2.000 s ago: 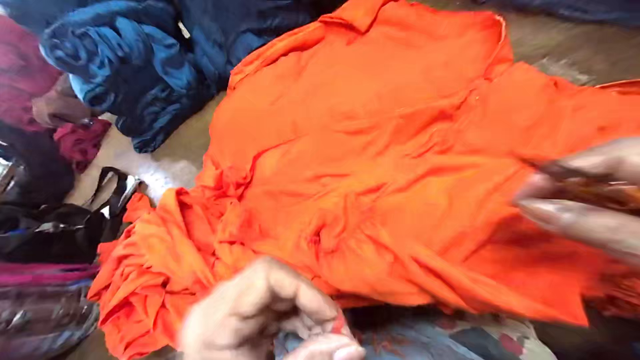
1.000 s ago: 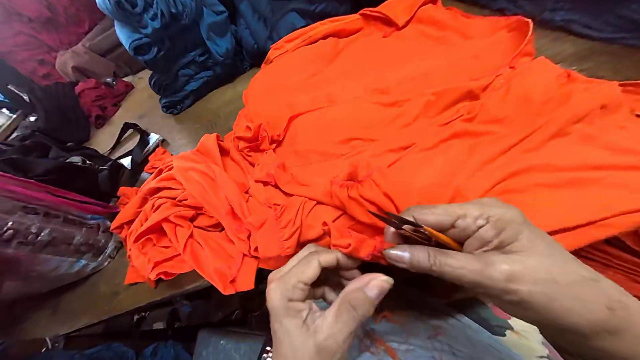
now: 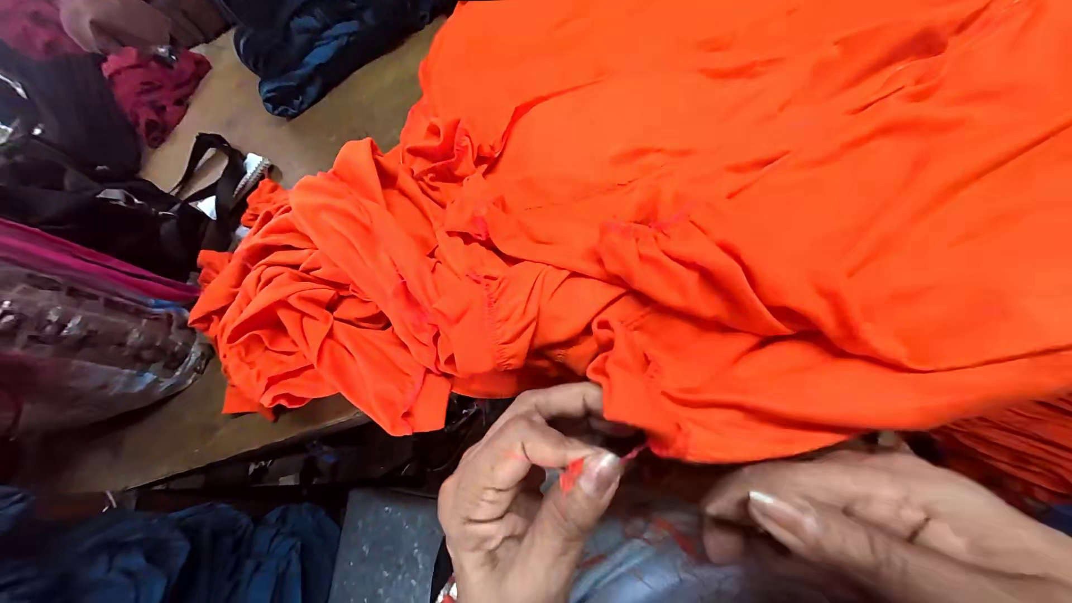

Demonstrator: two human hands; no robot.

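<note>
An orange garment (image 3: 754, 209) lies spread and rumpled over the table, with gathered stitching and reddish threads along its folds. At its near edge my left hand (image 3: 536, 486) pinches a small tuft of red-orange thread (image 3: 572, 475) between thumb and forefinger; a strand runs from it toward the cloth. My right hand (image 3: 871, 519) is just right of it, under the garment's near edge, its fingers curled. What the right hand holds, if anything, is hidden; the pointed tool seen earlier does not show.
Dark blue cloth (image 3: 314, 59) and a crumpled maroon cloth (image 3: 157, 88) lie on the wooden table (image 3: 188, 444). At the left are a black strapped item (image 3: 92, 205) and a clear plastic bag (image 3: 100, 335). Blue fabric (image 3: 193, 553) sits below the table edge.
My right hand, which held a small pointed tool at the garment's edge, has moved down and right, away from the left fingers. A red-orange tuft now shows in my left fingers. The view is closer.
</note>
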